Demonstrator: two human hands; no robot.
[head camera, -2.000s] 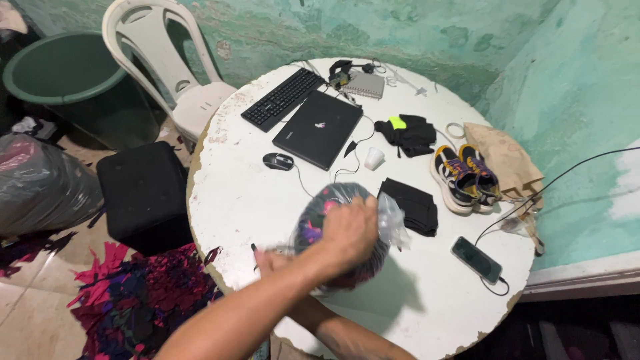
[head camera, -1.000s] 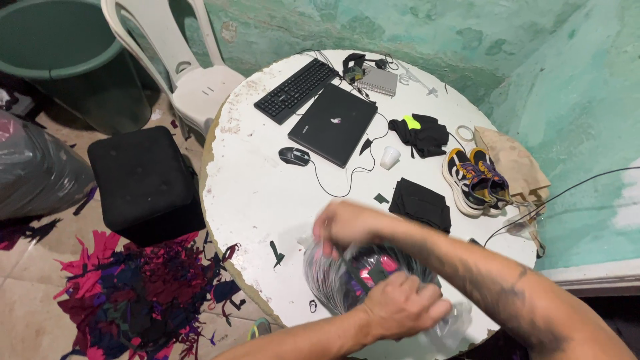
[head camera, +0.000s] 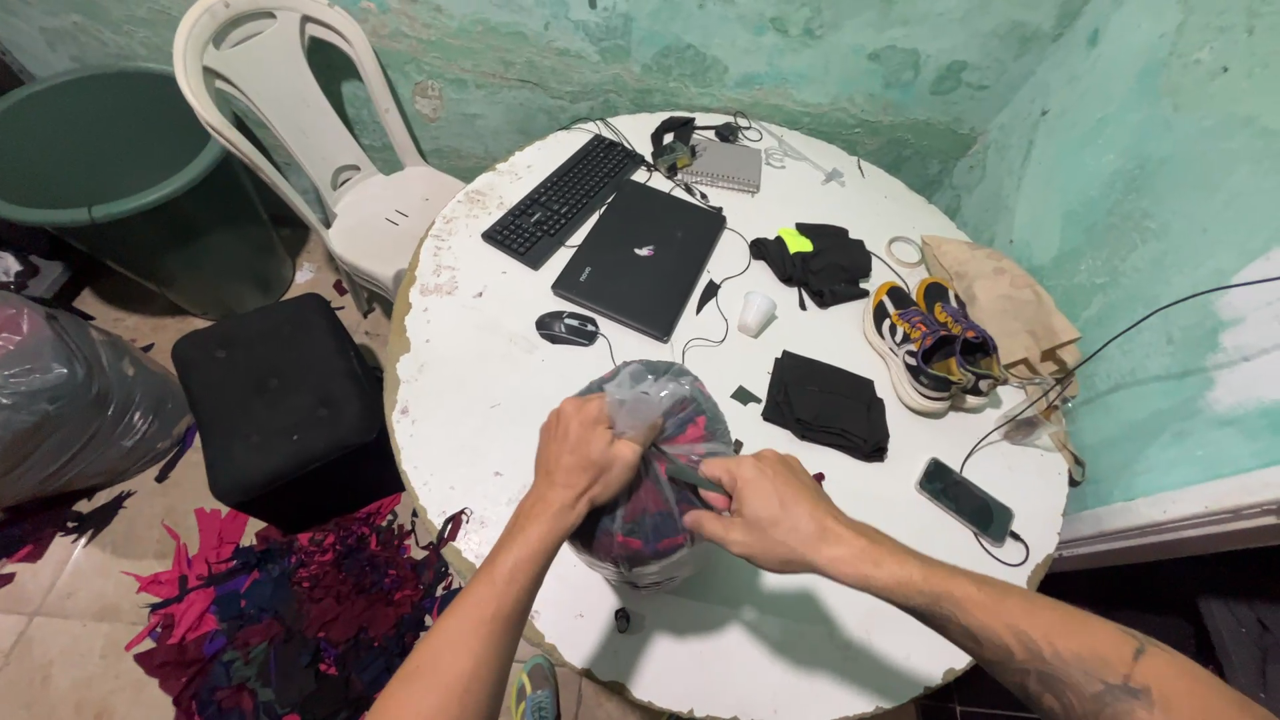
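A clear plastic bag (head camera: 640, 520) full of dark, red and pink fabric scraps stands on the near part of the round white table (head camera: 470, 420). My left hand (head camera: 590, 450) is closed around the gathered neck of the bag, whose loose end sticks up above the fist. On the bag's right side, my right hand (head camera: 755, 505) pinches a dark strip between thumb and fingers; the strip runs to the gathered neck. Whether it circles the neck is hidden by the left hand.
Behind the bag lie a mouse (head camera: 567, 328), laptop (head camera: 640, 260), keyboard (head camera: 563, 200) and white cup (head camera: 757, 313). Folded black cloth (head camera: 825, 405), sneakers (head camera: 915, 345) and a phone (head camera: 965, 500) are on the right. A black stool (head camera: 285, 400) and fabric scraps (head camera: 300, 600) stand left of the table.
My hands, crossed over the bag a second ago, are now on opposite sides of it. The bag's neck is now gathered upright in my left fist.
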